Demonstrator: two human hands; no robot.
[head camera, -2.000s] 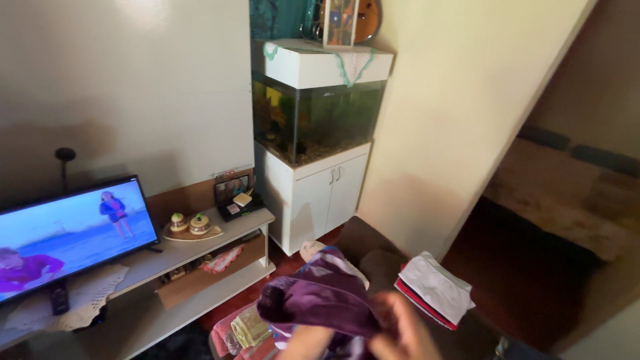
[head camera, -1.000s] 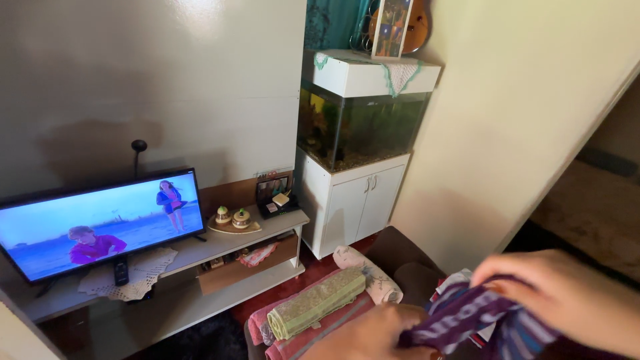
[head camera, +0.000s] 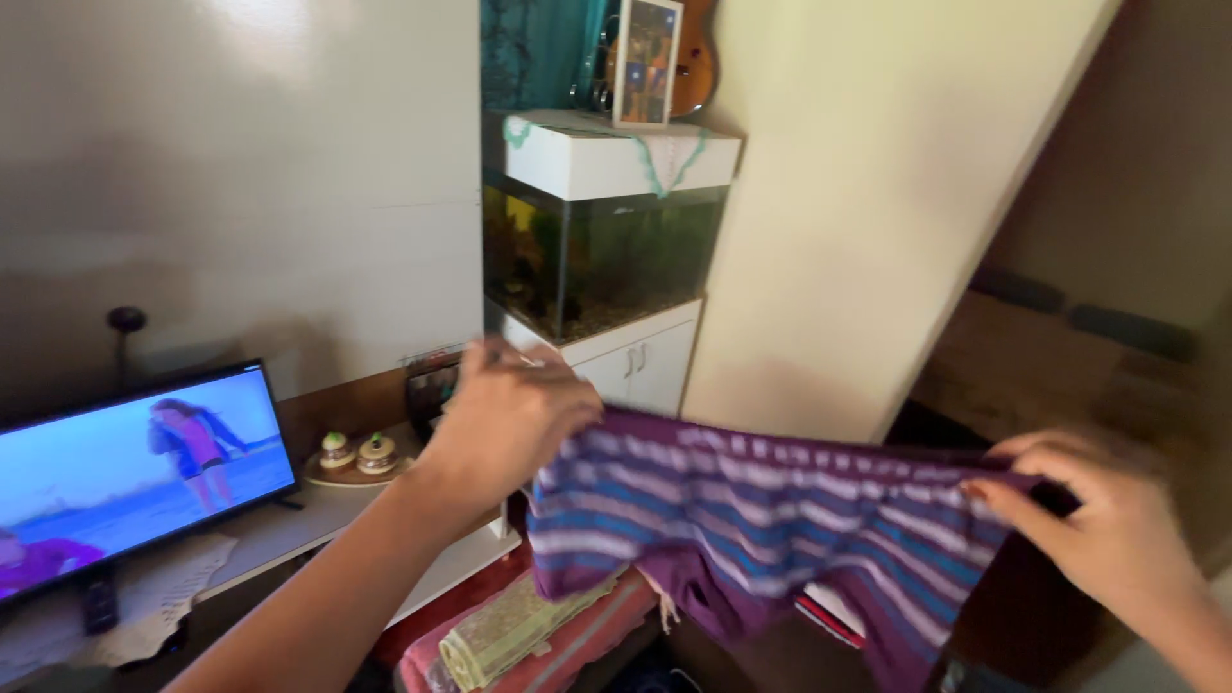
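Striped purple, blue and white knit shorts (head camera: 770, 520) hang stretched by the waistband between my two hands. My left hand (head camera: 520, 404) grips the band's left end, in front of the white cabinet. At its right end, my right hand (head camera: 1088, 520) pinches the band between thumb and fingers. Below the shorts lie a rolled light green towel (head camera: 520, 626) and a pink striped cloth (head camera: 606, 630). A folded white and red item (head camera: 833, 616) shows partly behind the garment.
On the left, a television (head camera: 144, 472) stands on a shelf unit (head camera: 289, 539) with a lace cloth, a remote (head camera: 99, 604) and small lidded pots (head camera: 376, 454). An aquarium (head camera: 616, 250) sits on a white cabinet (head camera: 650, 356) ahead. A framed picture (head camera: 648, 63) and guitar stand above it.
The bunched purple garment is now spread out between my hands, its striped side showing. My hands have moved apart and up. The view has shifted.
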